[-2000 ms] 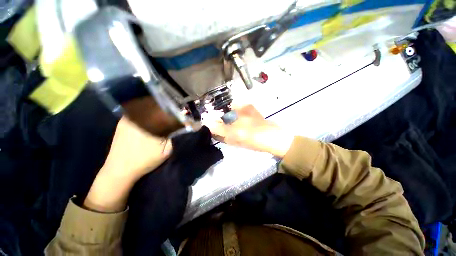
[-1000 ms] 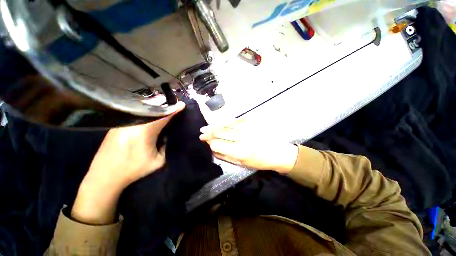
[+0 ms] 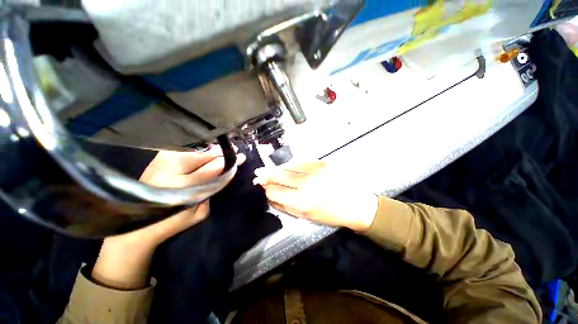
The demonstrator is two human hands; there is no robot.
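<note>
A black garment lies over the front of the white sewing table and runs up under the head of the sewing machine. My left hand is on the garment's left side with its fingertips close to the needle area, partly hidden behind a shiny curved metal part; it pinches the cloth. My right hand lies flat on the bed at the garment's right edge, fingers together and fingertips touching the cloth. The presser foot area is just above the fingertips; the needle cannot be made out.
Small red and silver snips and a red and blue tool lie on the bed near the machine base. More black cloth hangs at the right, and dark cloth is at the left. The table's ruler-marked edge runs diagonally.
The view of the machine has shifted, with the curved metal and machine head lower in view than one second ago. My left fingers are now higher beside the needle area; my right hand stays beside the cloth.
</note>
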